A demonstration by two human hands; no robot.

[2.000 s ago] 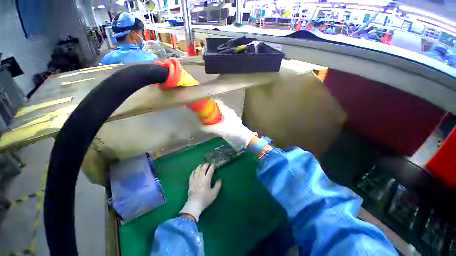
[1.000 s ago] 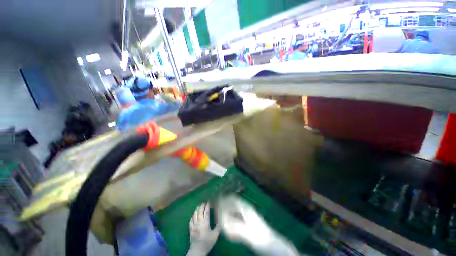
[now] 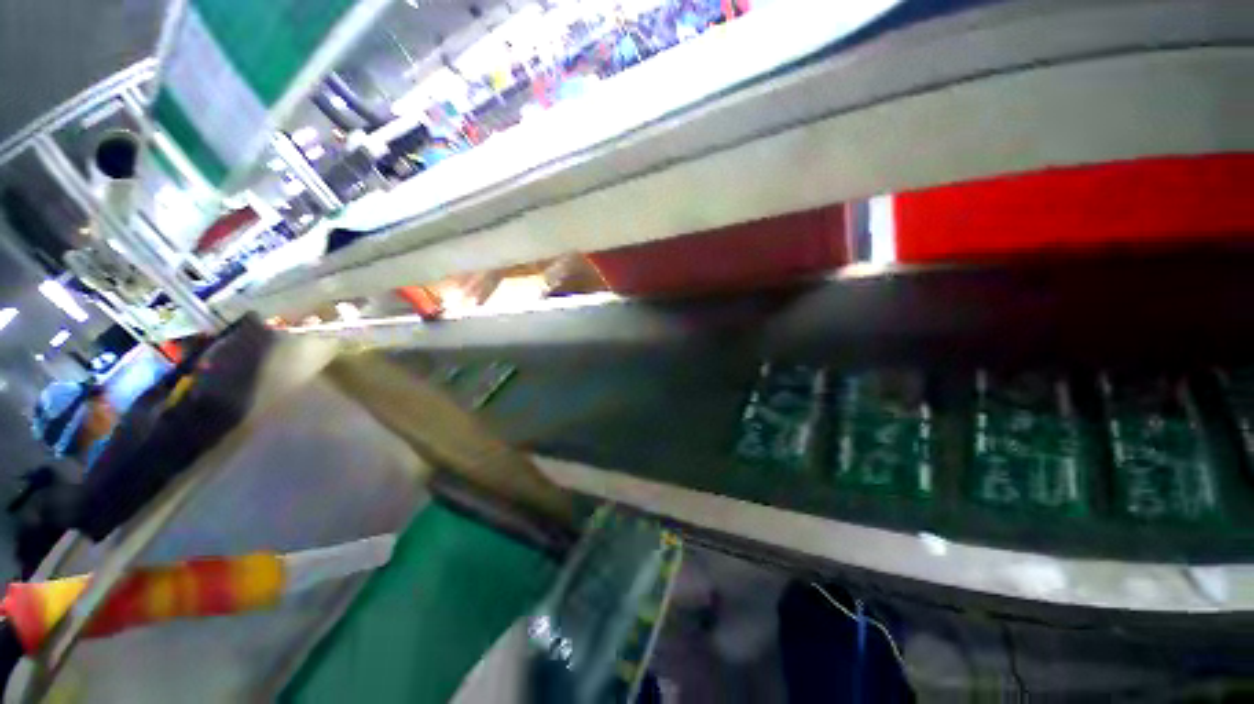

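Note:
A green circuit board (image 3: pixel 605 605) is tilted up at the bottom centre, beside the conveyor's pale edge rail. It is blurred and its lower end is cut off by the picture's edge. A pale blurred patch at its lower left looks like part of a white glove, but I cannot tell which hand it is or how its fingers lie. No other hand shows clearly. The hose handle with red and yellow bands (image 3: pixel 186 594) lies at the lower left, by the booth's shelf, with no hand on it. The green mat (image 3: pixel 426 605) shows left of the board.
Several circuit boards (image 3: pixel 1025 440) lie in a row on the dark-green conveyor (image 3: pixel 619 413), with a smaller-looking one (image 3: pixel 492 385) farther left. Red panels (image 3: pixel 1073 206) stand behind. A black tray (image 3: pixel 179 426) sits on the shelf. A person in blue (image 3: pixel 124 385) is at the far left.
The view has swung right and tilted toward the conveyor. The board has come up off the mat to the conveyor rail. Both gloved hands have dropped mostly out of the picture.

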